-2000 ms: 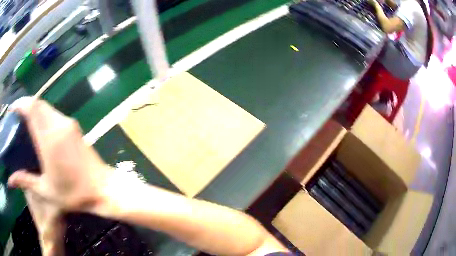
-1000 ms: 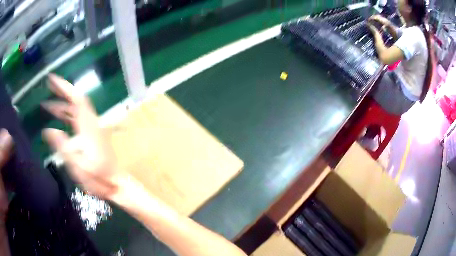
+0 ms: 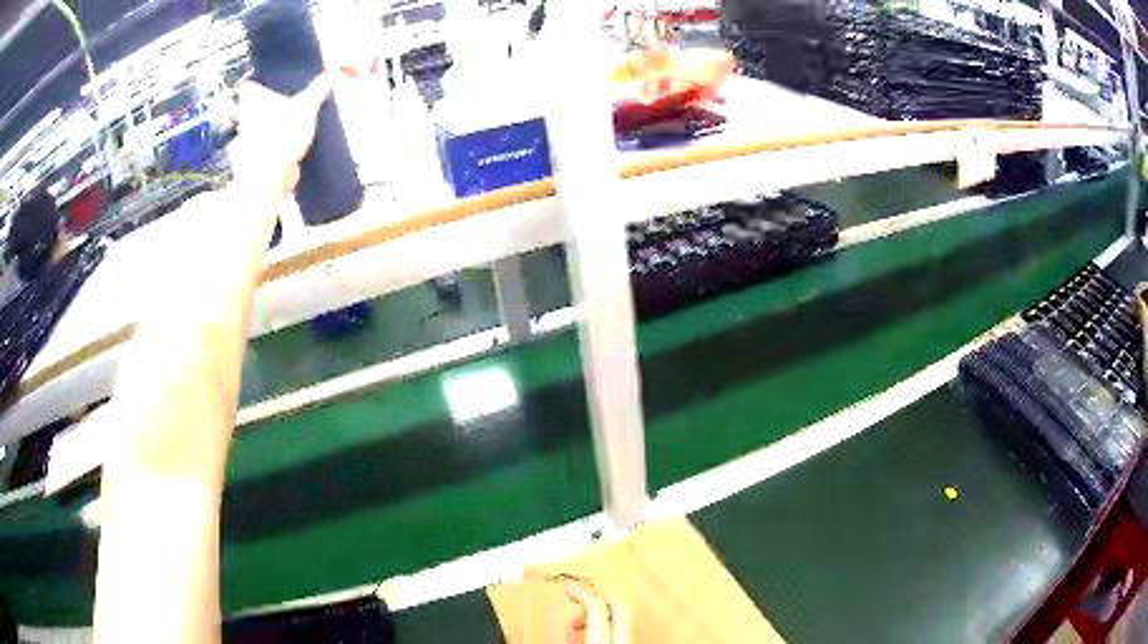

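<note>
My left arm reaches up from the bottom left. My left hand (image 3: 275, 132) is closed around a dark cylindrical bottle (image 3: 325, 157) at the upper left. The bottle is upright with a slight tilt, over the pale shelf (image 3: 403, 189) across the conveyor; whether its base touches the shelf is unclear. My right hand is not in view. A tan cardboard sheet (image 3: 680, 585) lies at the bottom centre. A curved, blurred reddish-brown shape shows on it; I cannot tell what it is.
The green conveyor (image 3: 781, 365) crosses the view. A white post (image 3: 604, 315) stands in front. A blue box (image 3: 497, 154) and an orange-red bag (image 3: 667, 88) are on the shelf. Stacked black trays (image 3: 881, 63) stand behind; more trays (image 3: 1057, 390) lie right. A small yellow piece (image 3: 951, 493) is on the bench.
The view has swung up and left towards the opposite shelf. The open carton, seated person and pale heap have left view. The other hand, seen over the cardboard before, is gone from view.
</note>
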